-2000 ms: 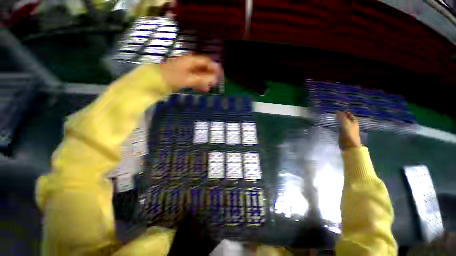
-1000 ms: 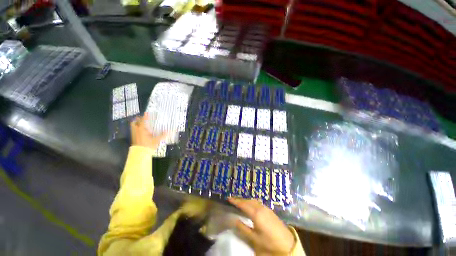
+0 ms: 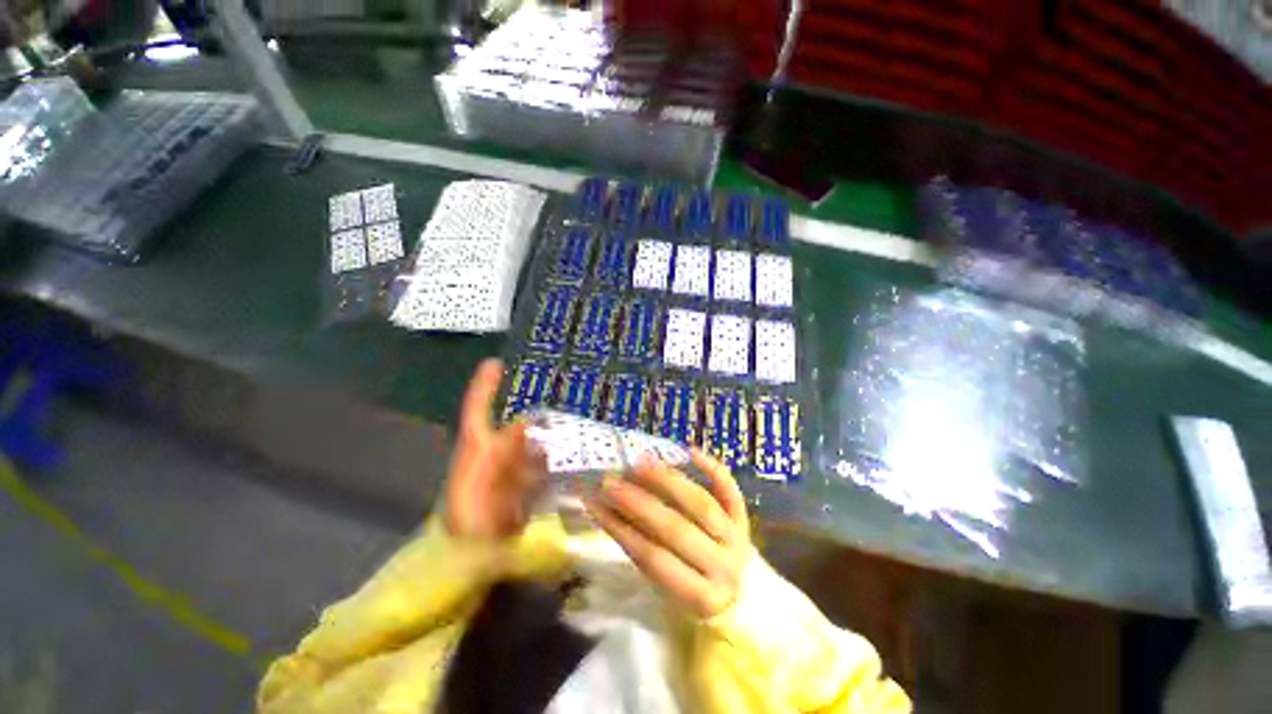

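My left hand (image 3: 491, 467) and my right hand (image 3: 677, 527) hold a small sheet of white dotted stickers (image 3: 593, 444) between them, over the near edge of the tray. The blister tray (image 3: 823, 366) holds rows of blue circuit boards (image 3: 597, 324). Several boards at the right of the two middle rows carry white stickers (image 3: 730, 345). The sheet hides part of the nearest row. The stack of sticker sheets (image 3: 472, 258) lies left of the tray. A loose sticker sheet (image 3: 366, 228) lies further left.
Glossy clear plastic (image 3: 963, 405) lies right of the tray. A tray of blue boards (image 3: 1060, 258) stands at the back right. Stacked trays stand behind (image 3: 579, 119) and at far left (image 3: 147, 168). A pale strip (image 3: 1225, 516) lies at far right. Red shelving is behind.
My left hand has moved from the sticker stack to in front of the tray, where both hands now hold a sticker sheet. My right hand has risen from the tray's near edge.
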